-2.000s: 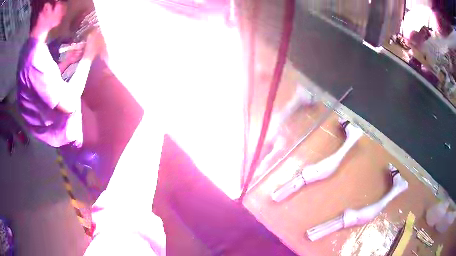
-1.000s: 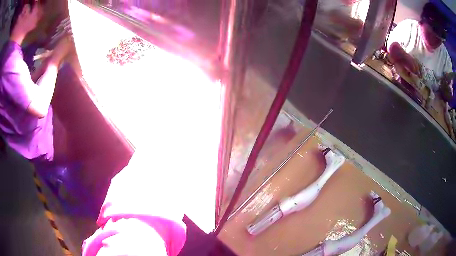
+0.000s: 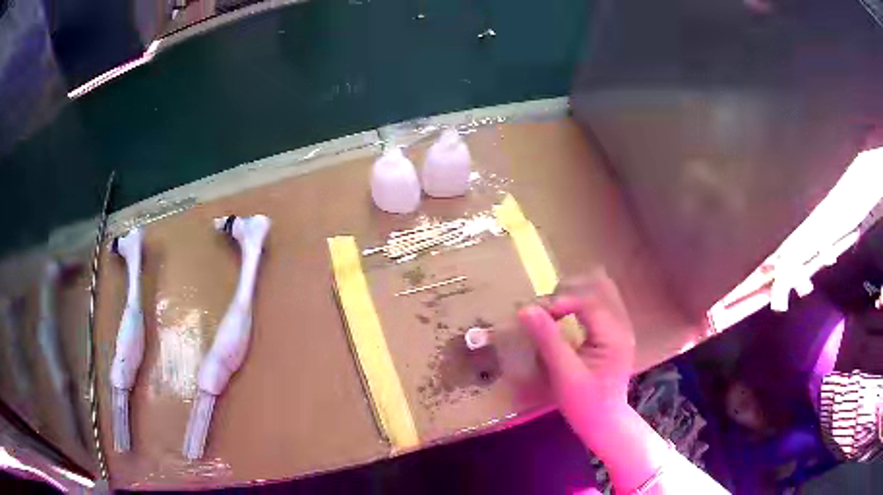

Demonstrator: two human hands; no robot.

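Observation:
My right hand point(image 3: 593, 350), bare and somewhat blurred, is over the right part of the cardboard bench, beside the right yellow tape strip point(image 3: 528, 247). Its thumb and fingers are bent near a yellow patch point(image 3: 572, 332); whether it holds anything is unclear. A small white cup point(image 3: 477, 337) stands on a stained patch left of the hand. One thin stick point(image 3: 433, 286) lies above it, below a row of pale sticks point(image 3: 431, 238). Two white bottles point(image 3: 396, 182) stand side by side behind them. My left hand is not in view.
Two long white moulded parts point(image 3: 230, 334) lie at the left beside a thin rod point(image 3: 94, 319). A left tape strip point(image 3: 373, 348) crosses the cardboard. A dark green belt point(image 3: 290, 92) runs behind. Pale parts point(image 3: 799, 242) and a striped knit item point(image 3: 852, 414) are at the right.
The view has swung right along the bench. The bottles, stick row and cup have come into view, and my right hand now shows. The two moulded parts still lie on the cardboard.

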